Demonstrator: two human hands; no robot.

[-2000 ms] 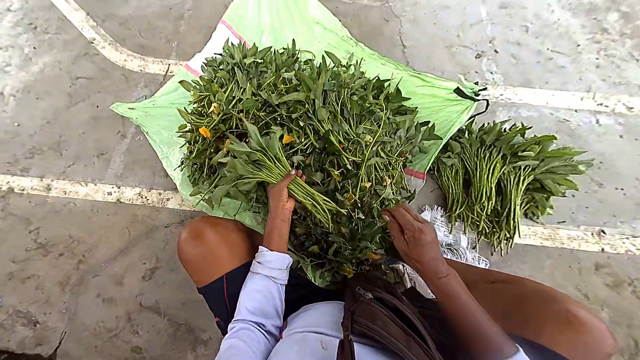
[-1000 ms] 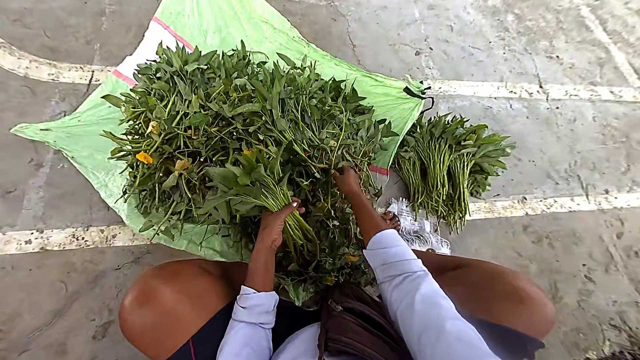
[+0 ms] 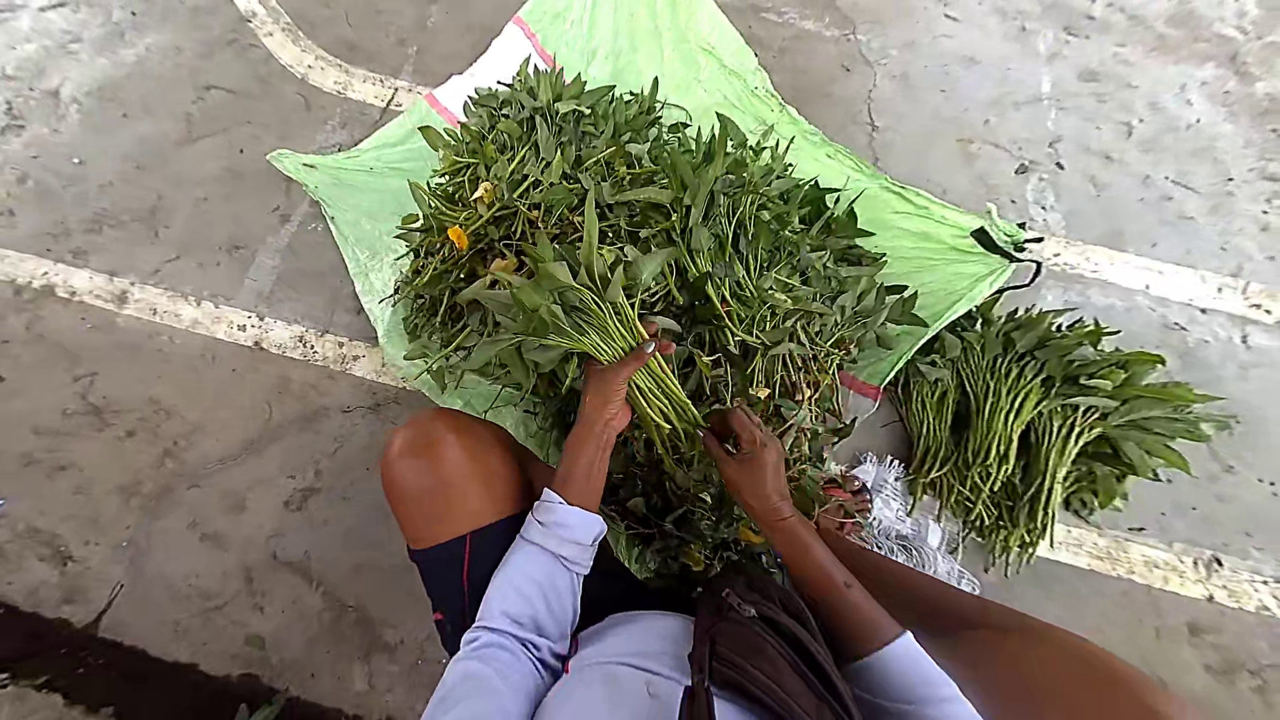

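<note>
My left hand (image 3: 622, 385) is closed around a bunch of leafy green stems (image 3: 590, 320), with the leaves to the upper left and the stem ends to the lower right. Fingers of my right hand (image 3: 748, 455) touch the lower stem ends of that bunch; whether they pinch a stem, I cannot tell. Both hands are over a large heap of leafy greens (image 3: 780, 230) with a few yellow leaves, piled on a spread green woven sack (image 3: 700, 50). Sorted bunches of the same kind of greens (image 3: 1000, 420) lie on the concrete at the right.
White fibrous strips (image 3: 905, 520) lie beside a foot, between my right leg and the bunches. A dark shoulder bag (image 3: 765, 650) hangs at my front. My bent knees flank the heap. Painted white lines (image 3: 180, 310) cross the concrete floor. A black tie (image 3: 1005, 250) is on the sack's right corner.
My right hand has come down from the heap to the stem ends of the held bunch. My left hand keeps its hold on the bunch. The view has shifted.
</note>
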